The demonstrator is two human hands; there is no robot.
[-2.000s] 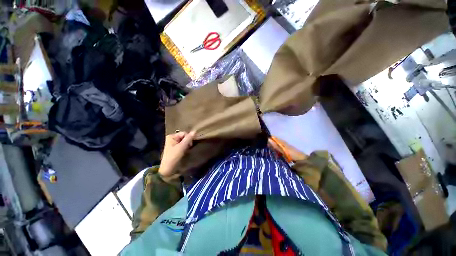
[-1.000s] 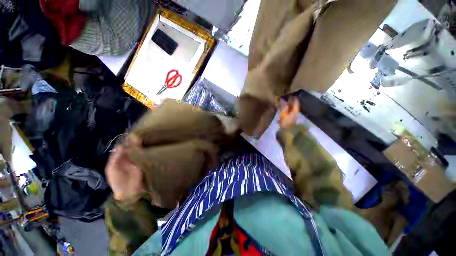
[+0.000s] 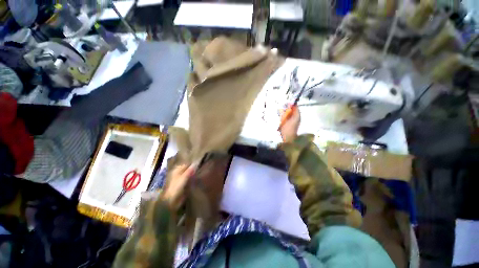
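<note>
My left hand [image 3: 178,183] is closed on the brown fabric panels [image 3: 223,102] at their near end, left of the white board. The panels run up from it over the left part of the white machine table, with a paler folded edge near the top. My right hand [image 3: 289,124] is raised over the table, holding orange-handled scissors [image 3: 288,112]; their dark blades point up and away. The scissors are apart from the cloth. Both hands are somewhat blurred.
A tray [image 3: 88,178] at left holds a black phone [image 3: 118,149] and red-handled scissors [image 3: 127,185]. The white sewing machine [image 3: 362,99] is at right, a taped cardboard box [image 3: 370,161] in front of it. A white board [image 3: 260,191] lies near my lap. Heaped cloth [image 3: 420,39] is behind.
The view has turned and lifted towards the table. The brown panels now stretch from my left hand onto the table. My right hand has moved away from the cloth with the scissors.
</note>
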